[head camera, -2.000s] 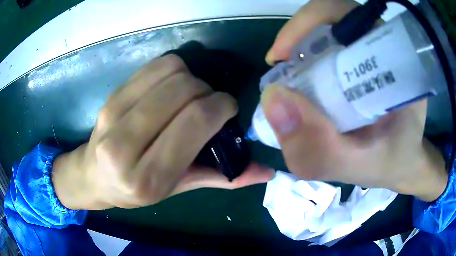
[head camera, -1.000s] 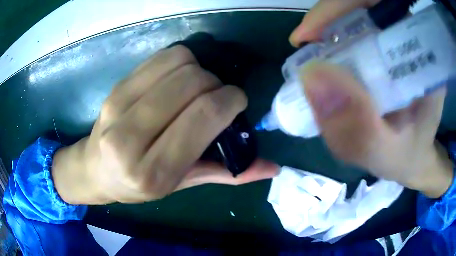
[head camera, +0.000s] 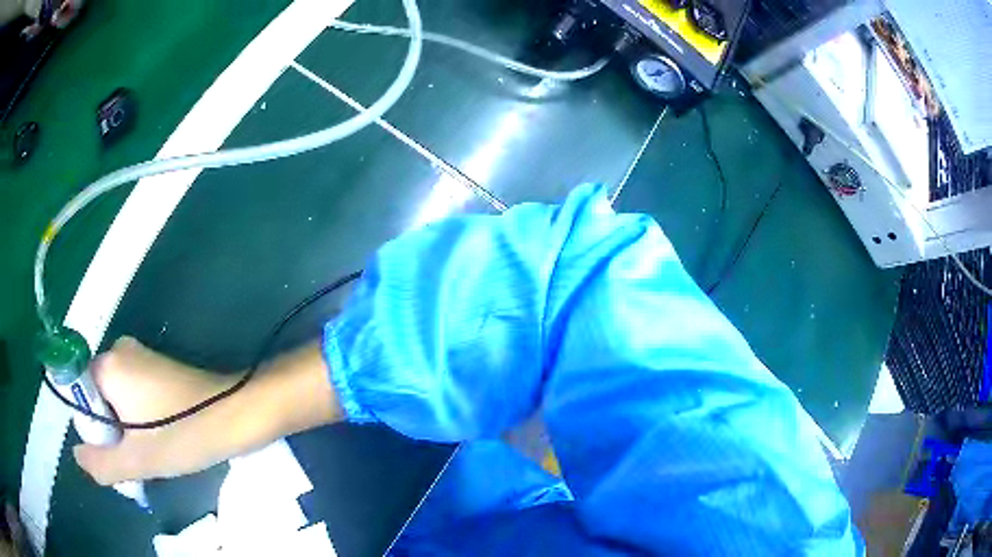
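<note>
My right hand (head camera: 163, 408) is at the left of the view, closed around the glue bottle (head camera: 96, 424). The bottle has a green cap with a pale hose on top, and its bluish tip points down toward the bench. A crumpled white paper (head camera: 261, 506) lies just right of the tip. My right blue sleeve (head camera: 566, 316) fills the middle. My left hand cannot be made out; a small patch of skin shows between sleeve folds, and I cannot tell what it is. The black housing from earlier is not identifiable.
The pale hose (head camera: 250, 152) loops over the green bench. A black and yellow box with a round gauge (head camera: 659, 75) stands at the top. A white machine frame (head camera: 859, 207) is at the right. Small black objects (head camera: 113, 115) lie beyond the white strip (head camera: 207, 120). A thin black cable (head camera: 294, 312) crosses my wrist.
The view has swung to the right. My right hand and bottle now appear at the far left. My left hand and the housing no longer show. The gauge box and machine have come into view.
</note>
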